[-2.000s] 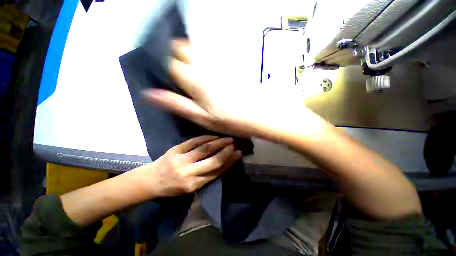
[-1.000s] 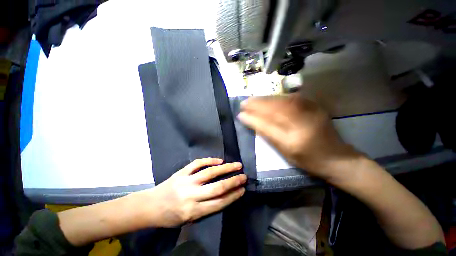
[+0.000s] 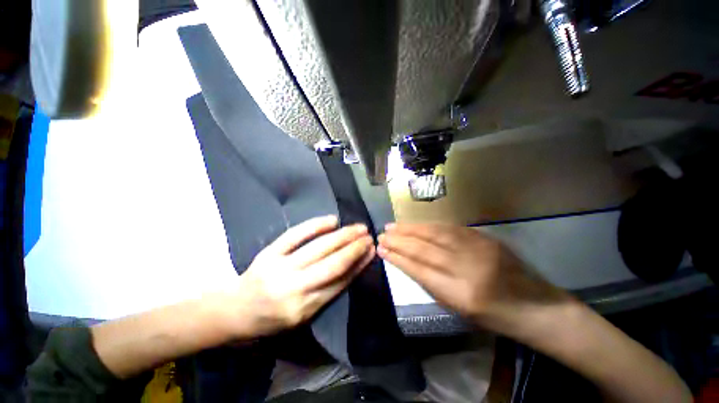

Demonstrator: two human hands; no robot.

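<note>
A dark grey garment panel (image 3: 229,185) lies on the white table and hangs over the front edge onto the lap. A long grey cloth strip (image 3: 252,110) lies folded over it, its upper end near the machine head. My left hand (image 3: 303,271) lies flat on the cloth, fingers together, pressing it. My right hand (image 3: 453,264) has its fingertips at the cloth's right edge, meeting the left fingertips. Whether it pinches the cloth is hidden. The machine head hides the needle and presser foot.
The pale sewing machine head (image 3: 430,63) is close above the cloth. A pale rounded housing (image 3: 71,59) with a yellowish edge is at the upper left. The metal machine bed (image 3: 528,177) lies right. The table's ruler-marked edge (image 3: 434,323) runs in front.
My right hand has moved left and down to the cloth edge beside my left hand. The strip's upper end now leans left. The view has moved closer to the machine head.
</note>
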